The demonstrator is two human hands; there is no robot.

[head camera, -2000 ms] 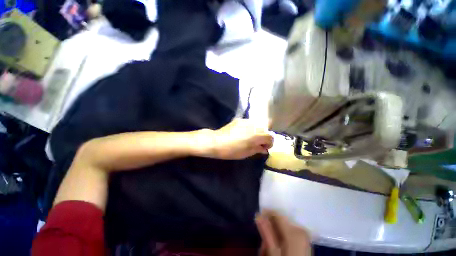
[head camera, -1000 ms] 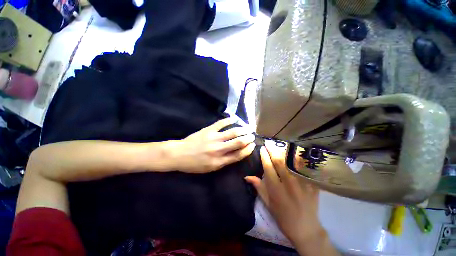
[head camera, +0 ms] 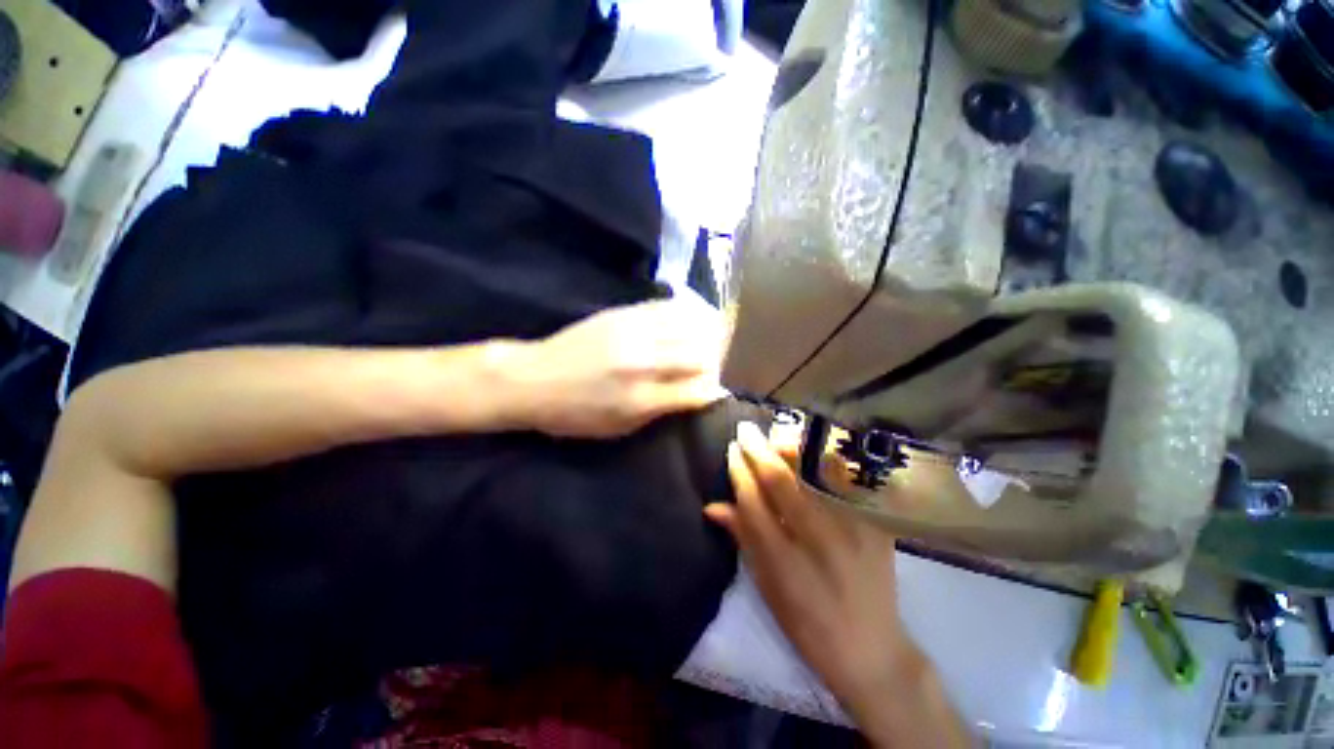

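Observation:
A black garment panel (head camera: 439,542) lies spread across the table and runs up to the needle area of the beige-grey sewing machine (head camera: 834,220). My left hand (head camera: 622,366) is on the panel just left of the machine head, fingers bent together at its edge; whether it pinches cloth is hard to tell. My right hand (head camera: 805,556) lies with fingertips on the panel's right edge, by the needle area, fingers slightly apart. The needle itself is hidden behind the head.
A yellow-handled tool (head camera: 1097,634) and green snips (head camera: 1166,640) lie right of my right hand. White cloth (head camera: 658,51) is at the top. A pink cylinder (head camera: 27,214) and a cream machine part (head camera: 56,88) are far left. A blue tray (head camera: 1244,73) is top right.
My right hand has come from the lower edge up to the cloth beside the needle area. My left hand, first at the cloth's right edge, now rests slightly further left with fingers bent in.

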